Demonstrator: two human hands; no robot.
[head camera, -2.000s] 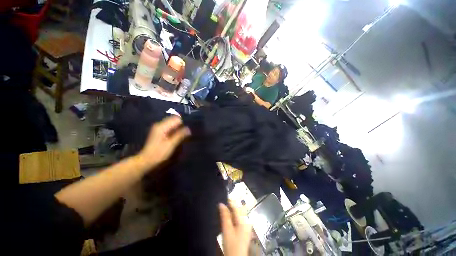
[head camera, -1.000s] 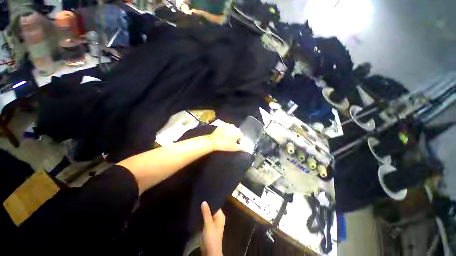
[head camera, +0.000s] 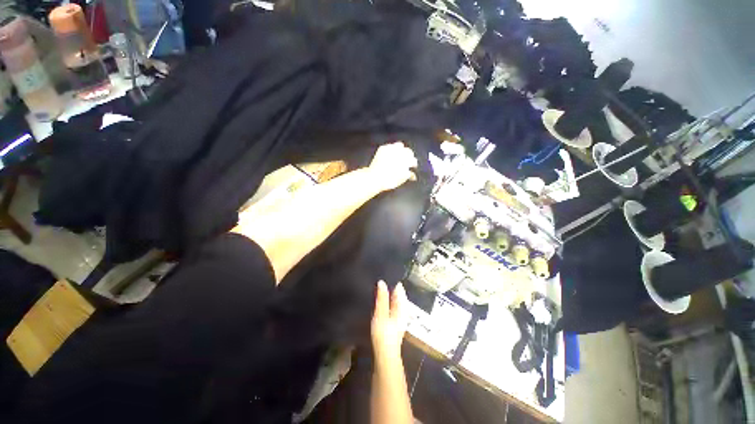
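A black garment piece (head camera: 348, 265) lies over the front of the white machine table (head camera: 497, 364) and hangs towards me. My left hand (head camera: 392, 166) is closed on the cloth at its far side, just left of the overlock machine (head camera: 497, 240). My right hand (head camera: 389, 313) lies on the cloth's near right edge, fingers pointing forward; whether it grips the cloth is hard to tell. The cloth edge reaches the needle end of the machine. The presser foot is hard to make out.
A large heap of black cloth (head camera: 248, 91) lies behind. Black loops (head camera: 526, 339) lie on the table's right part. Thread cones on white dishes (head camera: 665, 282) stand far right. Bottles (head camera: 30, 70) stand upper left. A yellow slatted board (head camera: 50, 326) is lower left.
Both hands have come to the machine from the heap side. Since one second ago, my left hand has moved further back with the cloth, and my right hand has moved forward and right.
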